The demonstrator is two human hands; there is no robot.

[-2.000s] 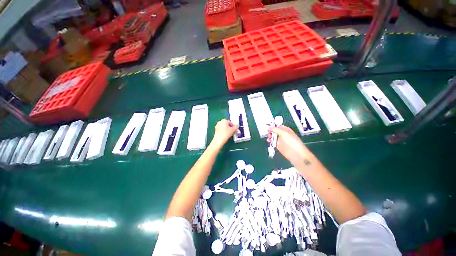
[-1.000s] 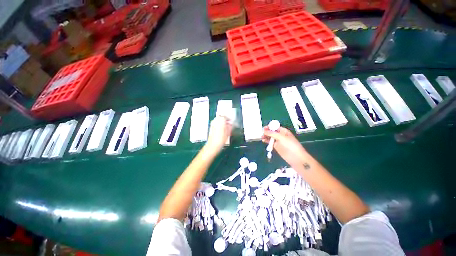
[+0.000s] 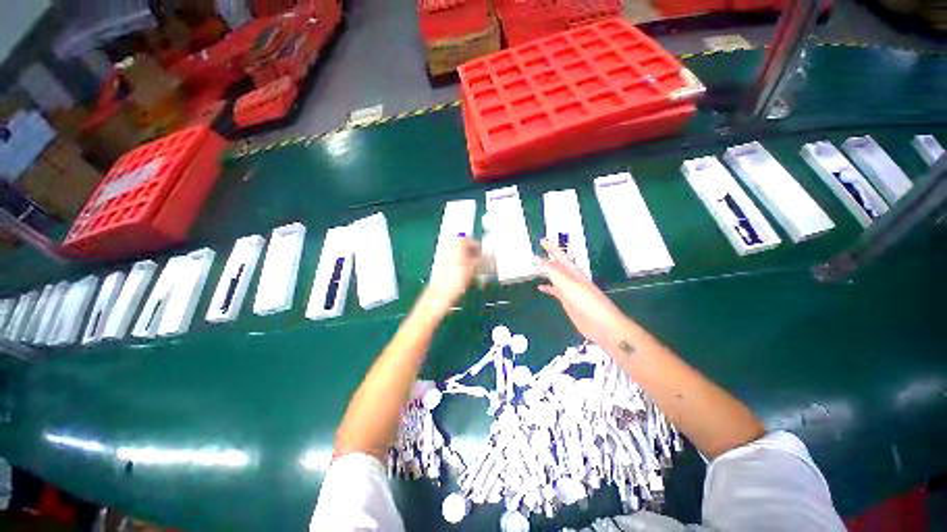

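Observation:
My left hand (image 3: 457, 268) is blurred at the near end of a white box base (image 3: 455, 220); whether it holds a cable cannot be told. My right hand (image 3: 569, 283) is over the near end of another box base (image 3: 562, 208) with a dark item inside. Its fingers are apart and no cable shows in it. A plain white lid (image 3: 509, 234) lies between the hands. A loose heap of white charging cables (image 3: 566, 436) with round disc heads lies on the green surface nearer to me, between my forearms.
More white bases and lids lie in a row along the green belt (image 3: 312, 192) to both sides. Red compartment trays (image 3: 576, 94) are stacked beyond the row, with another red stack (image 3: 145, 192) at the far left. A metal post (image 3: 784, 57) stands at the back right.
The boxes in front of me have shifted left. The cable seen earlier in my right hand no longer shows there, and its fingers have spread. My left hand is still over the row.

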